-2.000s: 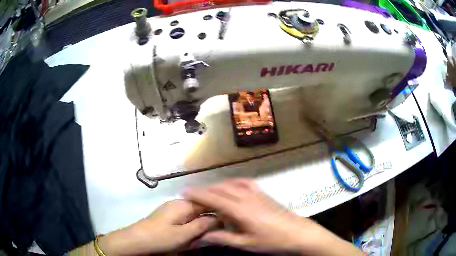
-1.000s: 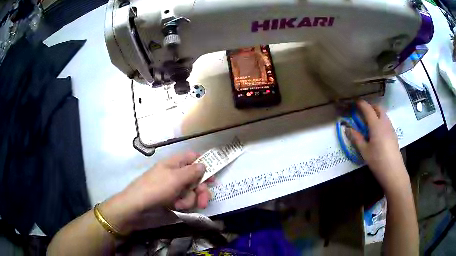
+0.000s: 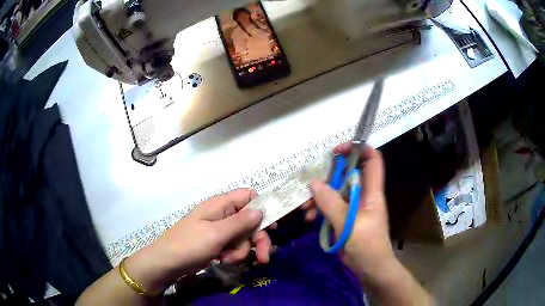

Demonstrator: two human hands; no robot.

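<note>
A printed off-white care label strip [image 3: 285, 194] is stretched between my two hands over the table's front edge. My left hand [image 3: 230, 227], with a gold bangle at the wrist, pinches its left end. My right hand [image 3: 358, 209] holds the blue-handled scissors [image 3: 349, 206] in the palm, blades pointing up and away, and its fingertips hold the strip's right end. The blades are off the strip and look closed. More of the strip below my left hand is blurred.
The sewing machine head [image 3: 128, 45] stands at the upper left. A lit smartphone [image 3: 252, 45] lies on the machine bed [image 3: 197, 107]. Dark cloth panels [image 3: 45, 197] lie at the left. A printed scale [image 3: 412, 103] runs along the table's front edge. An open cardboard box [image 3: 463, 203] is below right.
My right hand has lifted the scissors off the table and brought them left to the strip, now held by both hands. The view has shifted, so the machine sits higher and further left.
</note>
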